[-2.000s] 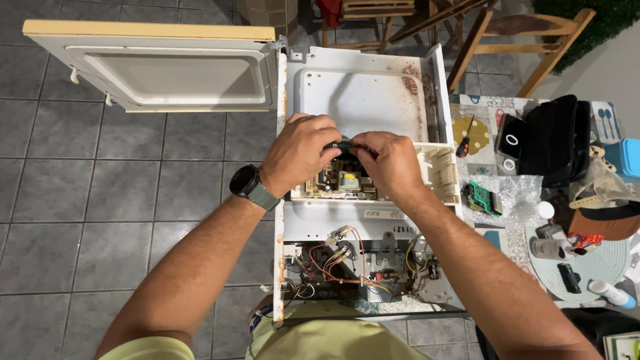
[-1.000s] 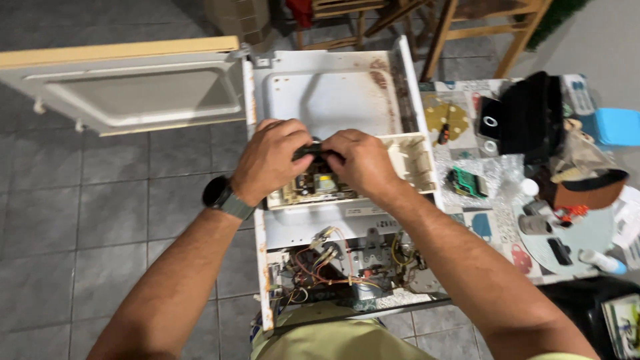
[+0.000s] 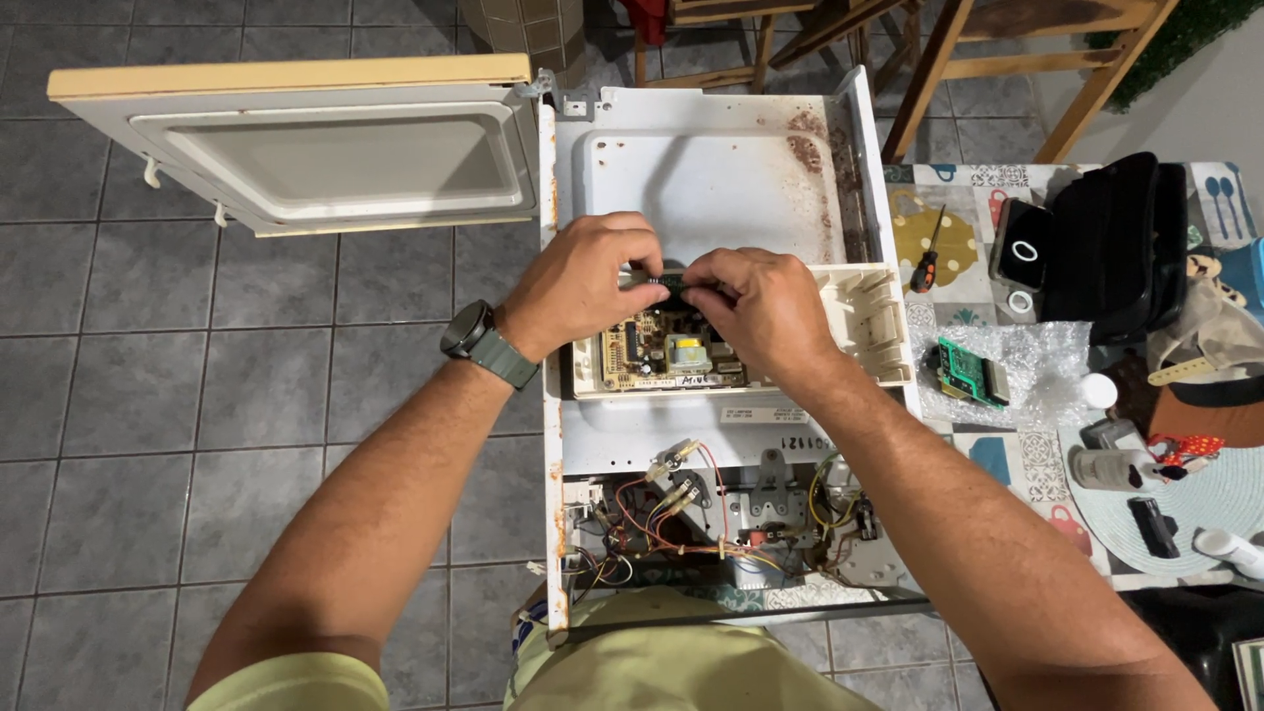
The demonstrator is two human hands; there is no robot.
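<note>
My left hand (image 3: pixel 592 281) and my right hand (image 3: pixel 765 306) pinch a small dark part (image 3: pixel 673 286), seemingly a display module, between their fingertips. It is held at the upper edge of a printed circuit board (image 3: pixel 627 346) with a yellow-topped component, which sits in a cream plastic housing (image 3: pixel 874 321). Whether the part is fixed to the board cannot be told, as my fingers cover its ends. The housing rests on the white, rust-spotted metal casing of a microwave oven (image 3: pixel 731 188). Nearer to me, wires with connectors (image 3: pixel 681 494) lie in the casing's open component bay.
The oven door (image 3: pixel 336 158) stands swung out to the left. On the table at right are a screwdriver (image 3: pixel 928 262), a phone (image 3: pixel 1022 247), a black case (image 3: pixel 1116 247), a green circuit board (image 3: pixel 973 373) on bubble wrap and a small bottle (image 3: pixel 1111 469). Wooden chairs (image 3: pixel 1027 64) stand beyond.
Both hands stay together over the circuit board, still holding the dark part, with only small shifts of the fingers. The view has swung somewhat and come back.
</note>
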